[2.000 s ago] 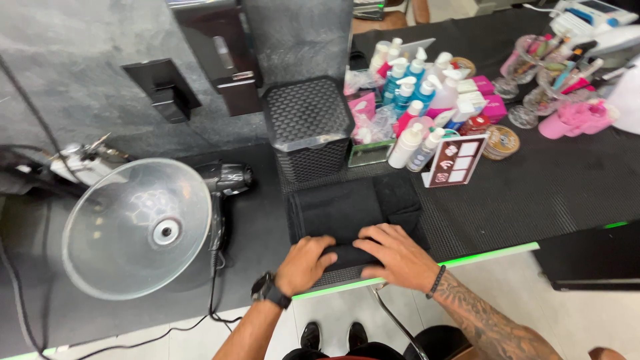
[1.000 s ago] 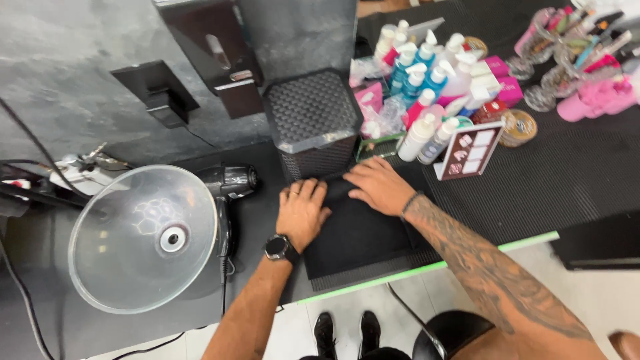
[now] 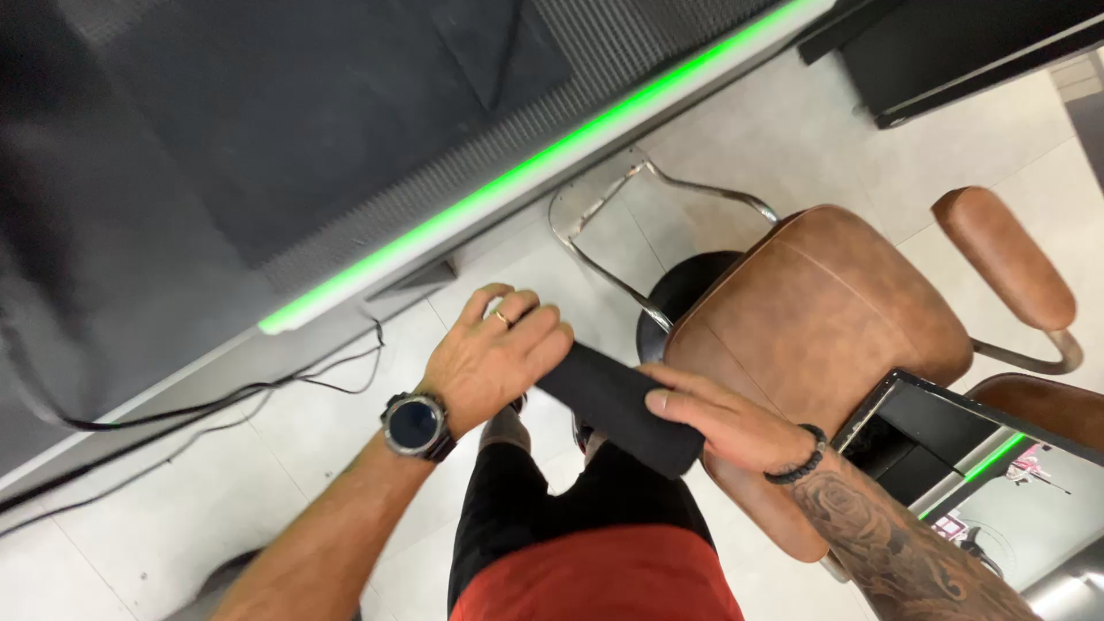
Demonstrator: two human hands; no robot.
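A compact black folded or rolled cloth (image 3: 617, 405) is held between my hands, over my legs and the floor. My left hand (image 3: 500, 354), with a ring and a wristwatch (image 3: 416, 426), grips its upper left end. My right hand (image 3: 724, 414), with a dark beaded bracelet (image 3: 802, 457), holds its lower right end, thumb on top. Above them, on the counter, lies a flat black cloth (image 3: 345, 112) on a ribbed black mat (image 3: 604, 43). The fingertips under the held cloth are hidden.
The counter's edge with a green light strip (image 3: 535, 164) runs diagonally above my hands. A brown leather salon chair (image 3: 819, 302) with a metal footrest stands at right. A framed mirror (image 3: 975, 483) is at lower right. Black cables (image 3: 250, 392) hang at left.
My hands have left the dark cloth on the counter and are now over the floor, holding a compact black cloth. The view has swung down toward the floor and chair.
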